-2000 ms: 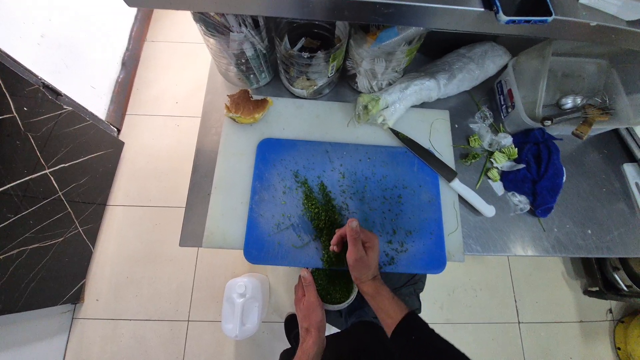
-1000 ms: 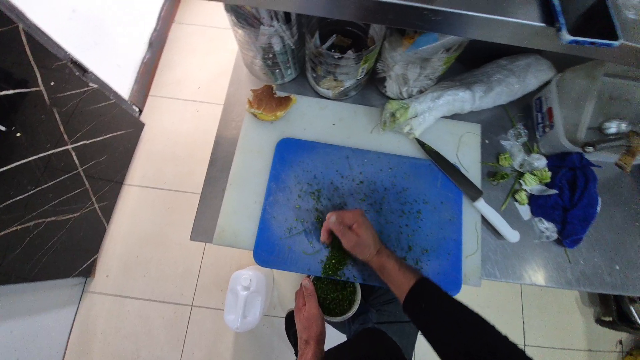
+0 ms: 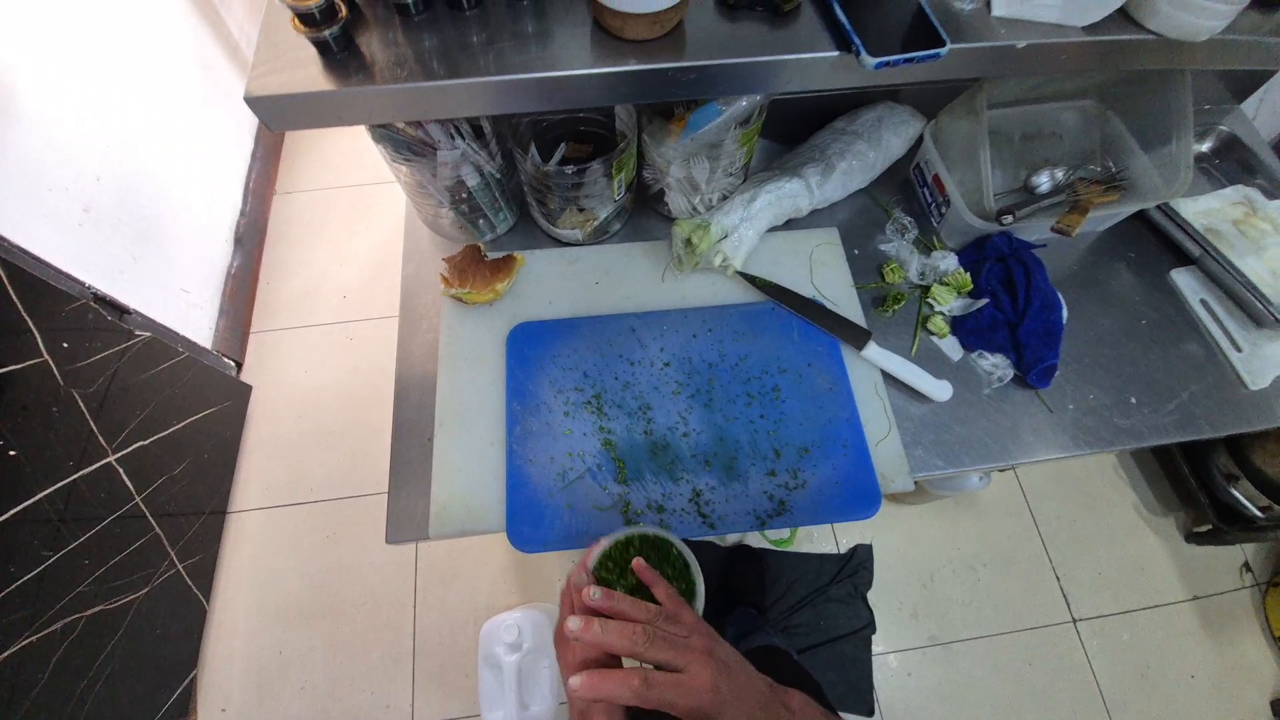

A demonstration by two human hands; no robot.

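A white round tub (image 3: 700, 582) full of finely chopped green herbs (image 3: 645, 560) is at the near edge of the blue cutting board (image 3: 700, 390). My left hand (image 3: 580, 640) is around the tub's left side, partly hidden under my right hand. My right hand (image 3: 660, 650) lies across it, fingers spread, one fingertip over the herbs. Scattered herb bits remain on the blue board, which rests on a larger white board (image 3: 470, 400). A knife with a white handle (image 3: 905, 372) lies across the boards' right side, its blade pointing to the upper left.
A bread piece (image 3: 480, 274) sits on the white board's far left corner. Behind are plastic containers (image 3: 575, 180) and a plastic-wrapped bundle (image 3: 820, 175). To the right are stems, a blue cloth (image 3: 1010, 305) and a clear bin (image 3: 1060, 150). A steel shelf (image 3: 560, 85) overhangs; a white jug (image 3: 518, 660) stands below.
My right hand has left the blue board's surface and come to the tub. The strip of chopped herbs seen on the board is mostly gone, leaving scattered bits. The view has shifted.
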